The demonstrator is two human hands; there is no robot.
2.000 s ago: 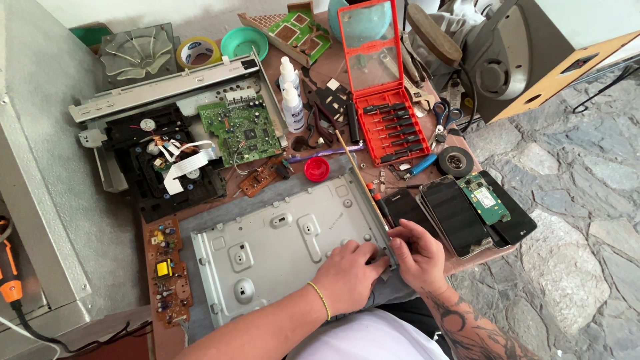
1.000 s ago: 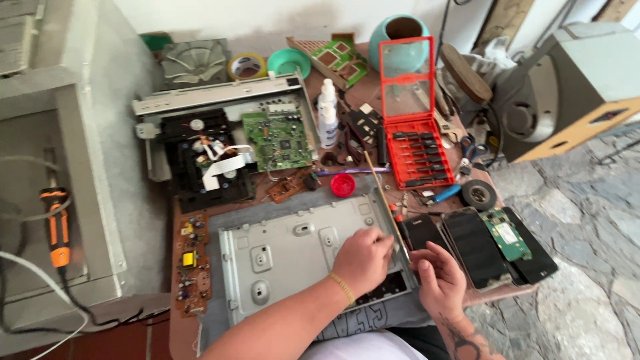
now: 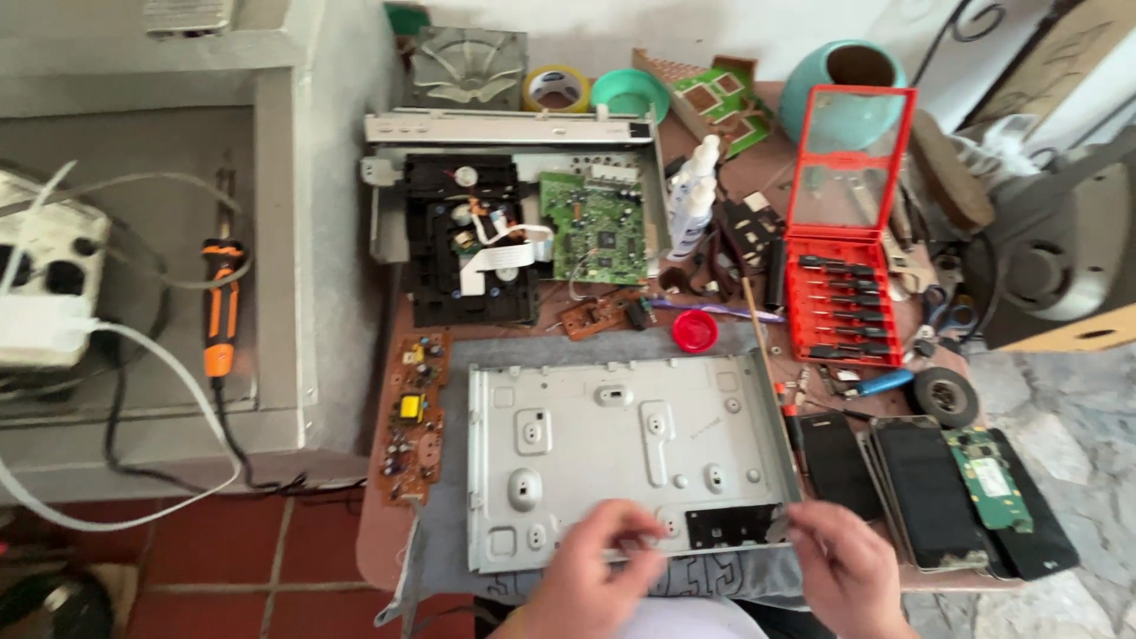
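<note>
A grey sheet-metal chassis panel (image 3: pixel 603 461) lies flat on a grey cloth, with a black plate (image 3: pixel 732 526) at its lower right corner. Over the panel's lower edge is my left hand (image 3: pixel 612 559), blurred, fingers curled; whether it holds anything cannot be told. My right hand (image 3: pixel 839 555) is at the panel's lower right corner, its fingertips near a small greyish piece (image 3: pixel 778 525) beside the black plate; a grip on it is not clear. A thin wooden stick (image 3: pixel 759 324) runs along the panel's right edge.
Behind the panel stand an opened disc player (image 3: pixel 510 130), a green circuit board (image 3: pixel 603 226) and a red cap (image 3: pixel 695 330). To the right are a red screwdriver case (image 3: pixel 839 306), phones (image 3: pixel 927 497) and a tape roll (image 3: pixel 945 397). A brown circuit board (image 3: pixel 414 422) lies left; a soldering iron (image 3: pixel 222 306) is farther left.
My hands were close together at the panel's right edge and are now apart, the left one lower and farther left. The view has swung left.
</note>
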